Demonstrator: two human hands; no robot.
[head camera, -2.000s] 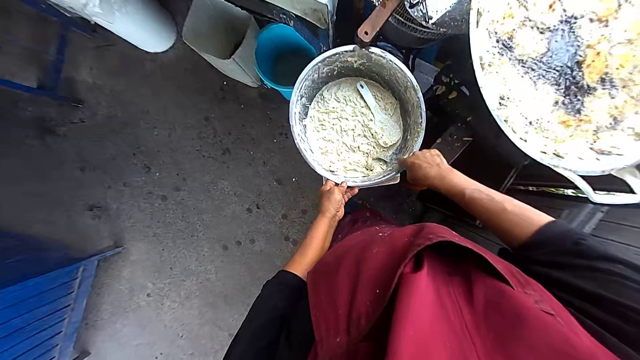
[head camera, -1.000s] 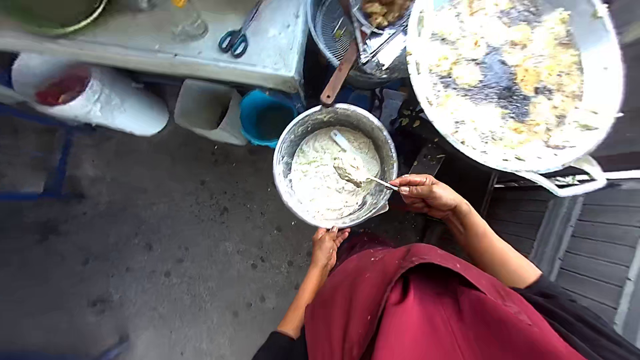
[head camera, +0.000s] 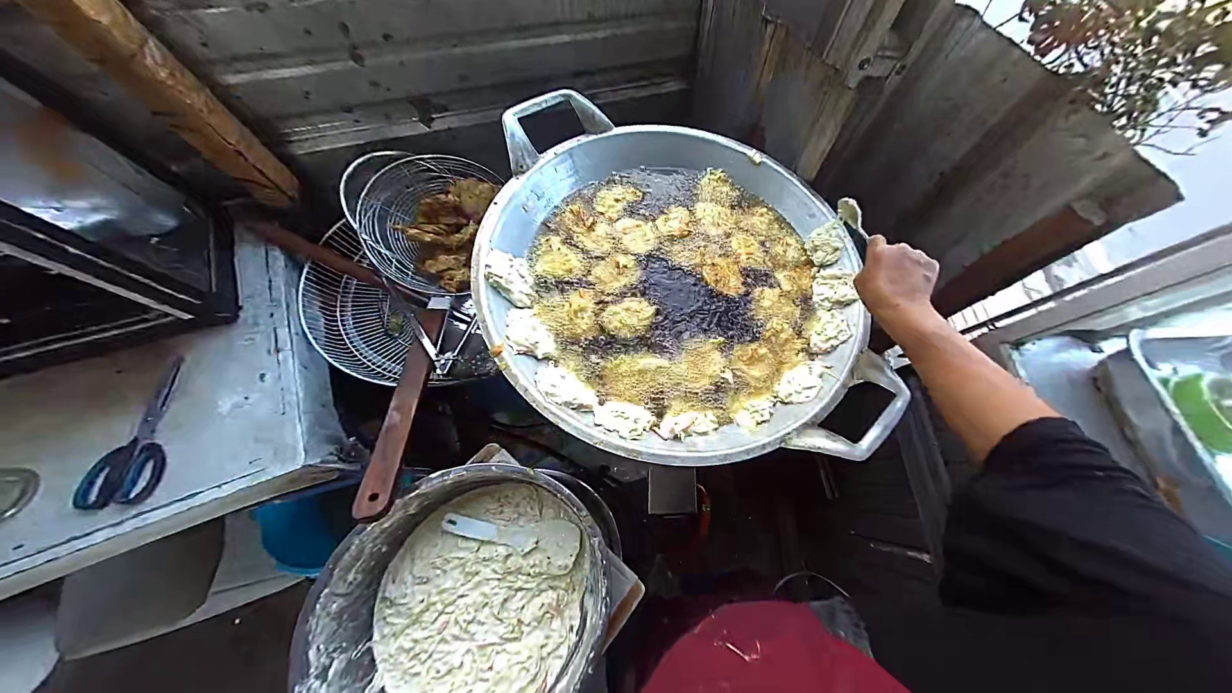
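My right hand (head camera: 897, 274) grips a metal spoon (head camera: 851, 217) at the right rim of a wide aluminium frying pan (head camera: 549, 183); batter clings to the spoon. Golden fritters (head camera: 628, 318) bubble in the oil, and pale batter lumps (head camera: 566, 387) lie along the pan's sloping wall at left, bottom and right. Below left of the pan stands a metal pot (head camera: 332, 587) of thick batter (head camera: 472, 606) with shreds in it. A white plastic scoop (head camera: 491, 531) lies in that batter, partly coated. My left hand is out of view.
Wire strainers (head camera: 361, 327), one with browned fried pieces (head camera: 448, 236), stand left of the pan, beside a wooden handle (head camera: 395, 433). Scissors (head camera: 125, 467) lie on the counter (head camera: 226, 404). A blue bucket (head camera: 294, 534) is underneath. Metal sheeting (head camera: 462, 58) rises behind; the pan's handles (head camera: 871, 414) jut out.
My right hand has moved with the spoon from the batter pot to the frying pan's right rim. My left hand, earlier at the pot's rim, has left view. The view has swung towards the pan.
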